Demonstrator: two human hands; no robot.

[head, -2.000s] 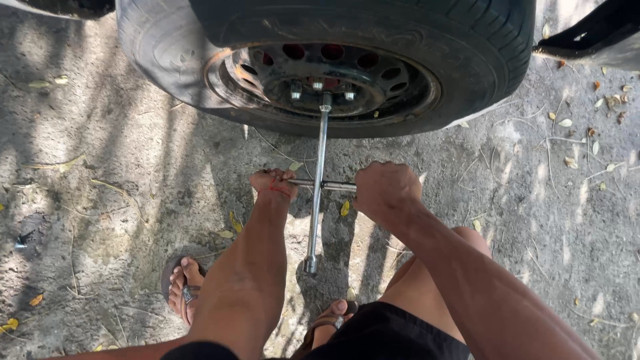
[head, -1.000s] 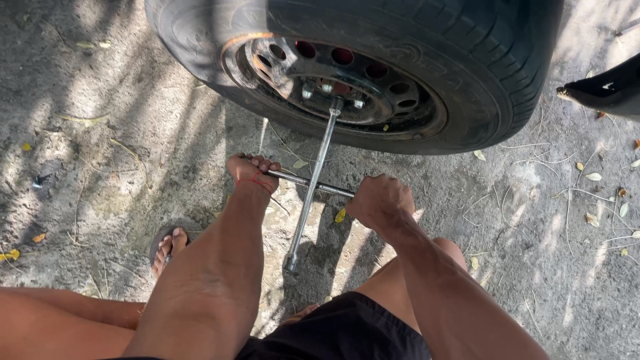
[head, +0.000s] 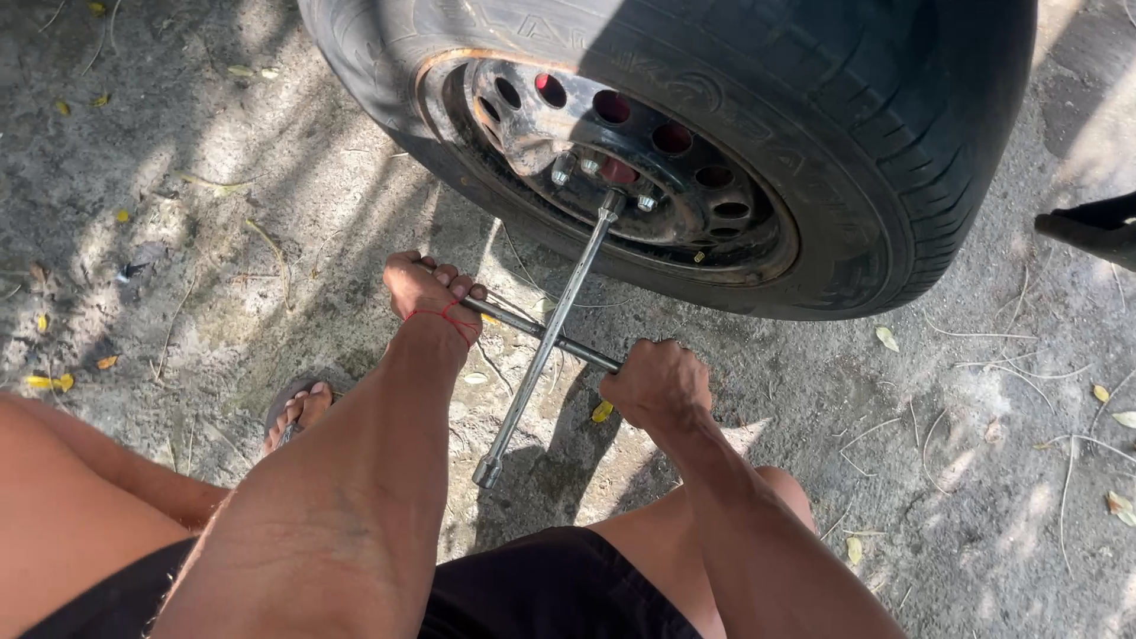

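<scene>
A metal four-way lug wrench reaches from a lug nut position near the hub of a black steel wheel toward my knees. My left hand, with a red string round the wrist, grips the left end of its crossbar. Around the right end of that bar my right hand is closed. The free socket end points down toward the ground. Several silver lug nuts show beside the engaged socket. A worn black tyre surrounds the rim. What the far socket covers is hidden.
Rough concrete ground with dry leaves and thin twigs lies under the wheel. A dark object, only partly in view, juts in at the right edge. My sandalled foot is behind my left forearm, and my knees flank the wrench.
The crossbar, nearly level two seconds ago, now slopes down to the right. My right hand has lowered relative to my left, and both keep their grip. The view has shifted.
</scene>
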